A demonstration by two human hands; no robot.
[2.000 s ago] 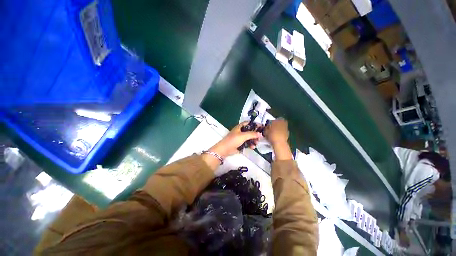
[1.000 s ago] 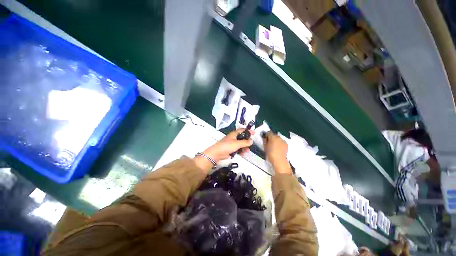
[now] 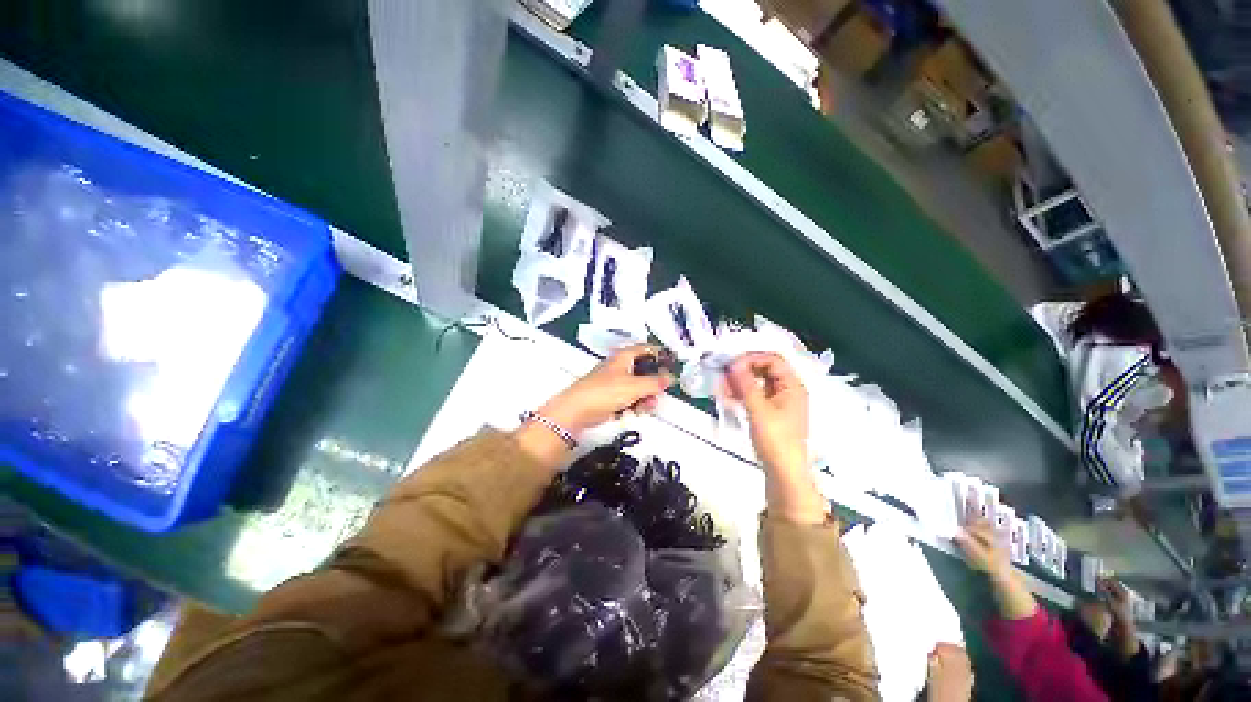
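My left hand (image 3: pixel 617 388) is closed on a small bundle of black cables (image 3: pixel 656 362) above the edge of the white sheet (image 3: pixel 473 398). My right hand (image 3: pixel 771 401) has its fingertips on a white pouch (image 3: pixel 707 373) just right of my left hand. Several white pouches, each with a black cable on it, lie in a row on the green belt; one (image 3: pixel 613 281) is ahead of my left hand. A loose pile of coiled black cables (image 3: pixel 634 497) lies below my hands, by a clear plastic bag of cables (image 3: pixel 583 603) at my chest.
A blue tote (image 3: pixel 275 357) with shiny clear contents is at the left. A pale frame post (image 3: pixel 436 151) stands ahead. Piled white pouches (image 3: pixel 871 436) lie right. White boxes (image 3: pixel 703 96) stand across the line. Another person's hand (image 3: pixel 991 549) reaches small boxes at the right.
The pouches with cables have moved left along the belt, and another now carries a cable. My right hand has moved onto a further pouch. Another person's arm has come in at the lower right.
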